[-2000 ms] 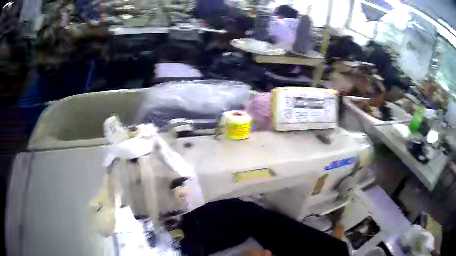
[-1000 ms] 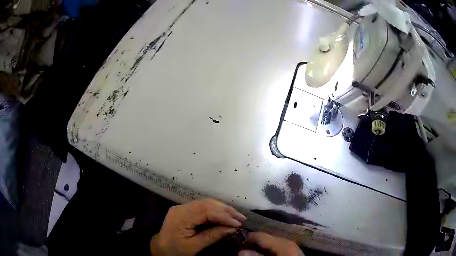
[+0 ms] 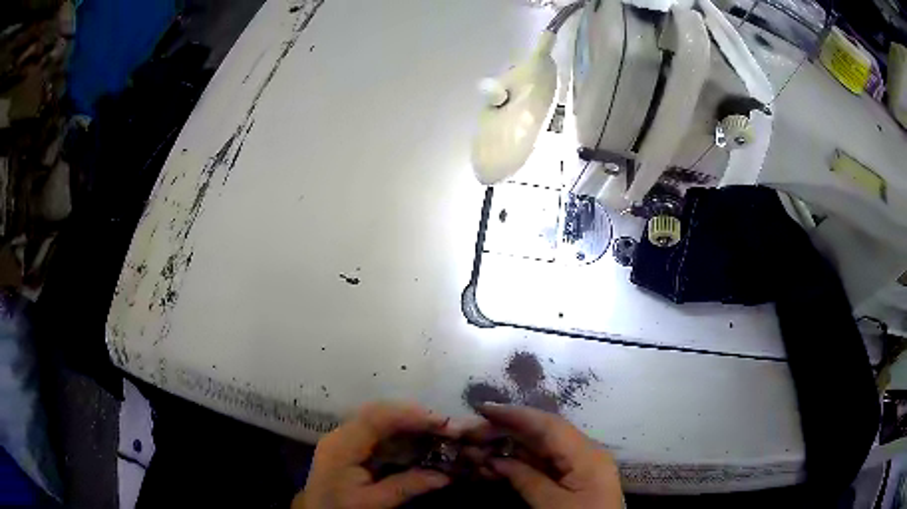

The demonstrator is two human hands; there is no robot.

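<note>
My left hand and my right hand are close together at the table's front edge, bare and partly cut off by the lower border. Their fingertips pinch a small dark item with a metallic glint, possibly a bobbin or bobbin case. Another dark bit shows at my right fingertips, and I cannot tell if it is a separate part. A dark garment piece with a thin pale stitch line lies on the machine bed right of the needle area and hangs towards the front edge.
The cream machine head stands at the upper right, with its lit lamp beside the needle plate. A ribbed knob is in front of the dark cloth. The worn white table has dark smudges near my hands. A blue thing is at upper left.
The view has shifted, so the machine sits further left in it. My right hand has come up more into view, and both hands now pinch at the small dark item with fingers closer over the table edge.
</note>
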